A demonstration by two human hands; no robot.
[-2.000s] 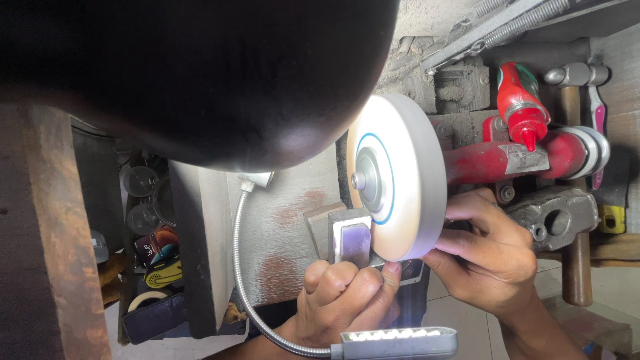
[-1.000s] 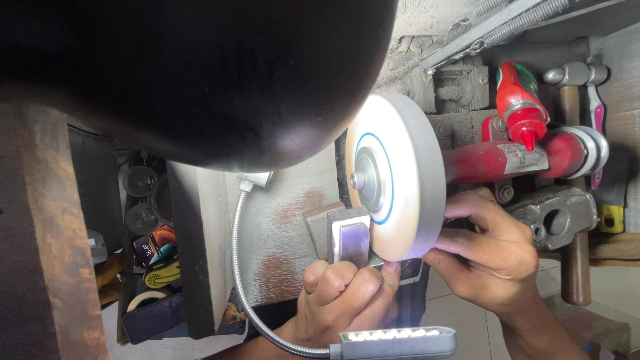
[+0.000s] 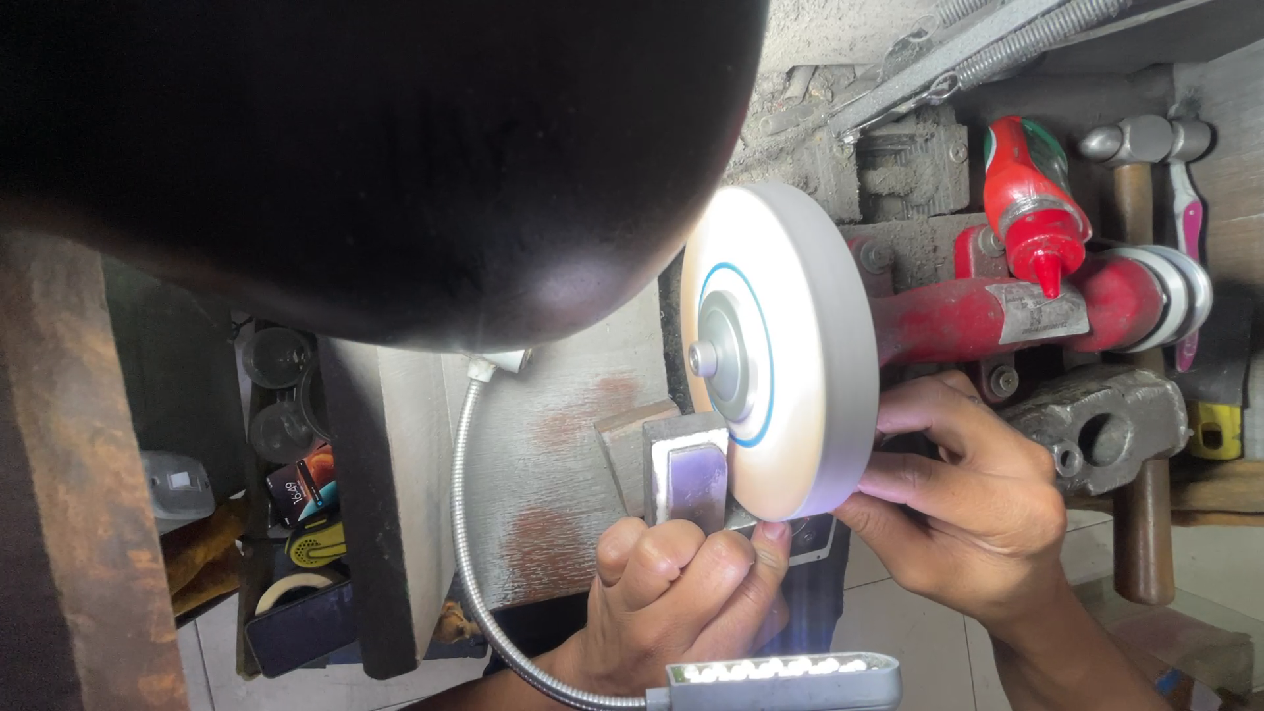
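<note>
A white grinding wheel [image 3: 815, 346] with a blue ring and a metal hub is mounted on a red machine body [image 3: 938, 321]. My left hand [image 3: 681, 592] is at the wheel's lower left, fingers curled against a block with a purplish face [image 3: 696, 484], thumb tip by the lower rim. Whether it grips the block or some small piece is hidden. My right hand [image 3: 963, 494] is right of the wheel, its bent fingertips at the rim's lower right; what lies between them cannot be seen. A lit LED lamp head [image 3: 780, 681] on a gooseneck [image 3: 462, 513] is below my left hand.
A large dark rounded object [image 3: 395, 148] blocks the upper left. A red squeeze bottle [image 3: 1032, 202], a ball-peen hammer [image 3: 1136, 143], a heavy metal hammer head [image 3: 1106, 425] and a pink-handled brush [image 3: 1188, 227] are at right. Left are a wooden edge [image 3: 94, 444], clear glass items [image 3: 281, 357] and a tape roll [image 3: 281, 590].
</note>
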